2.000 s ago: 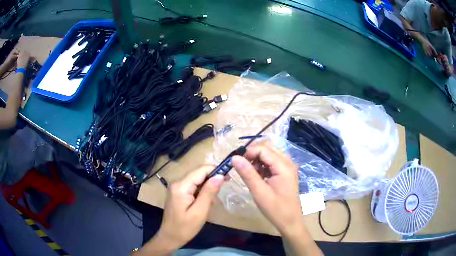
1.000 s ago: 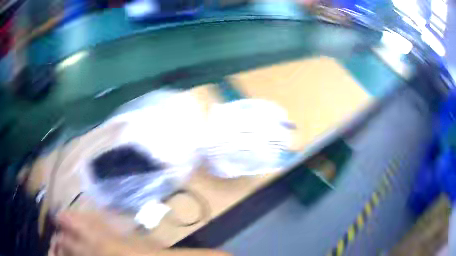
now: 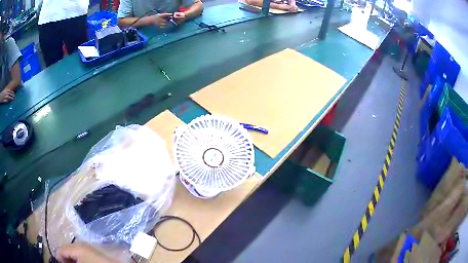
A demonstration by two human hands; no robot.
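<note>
My right hand [image 3: 84,254] is at the bottom left, cut off by the picture's lower edge; only part of it shows, and its grip cannot be made out. A thin black cord [image 3: 46,215] runs down beside it. My left hand is out of the picture. The open clear plastic bag [image 3: 125,159] lies just beyond my right hand, with slim black housing pieces [image 3: 105,203] inside. A small white square [image 3: 143,245] lies beside a looped black cord [image 3: 197,233].
A white fan [image 3: 213,156] stands right of the bag. A blue pen-like item [image 3: 254,128] lies by a cardboard sheet [image 3: 277,92]. A green bin [image 3: 333,154] is below the bench edge. Across the green conveyor [image 3: 195,61] are people and a blue tray [image 3: 138,47].
The view has swung right, so the bag and fan now appear further left. My left hand and the inline piece held between both hands have left the picture.
</note>
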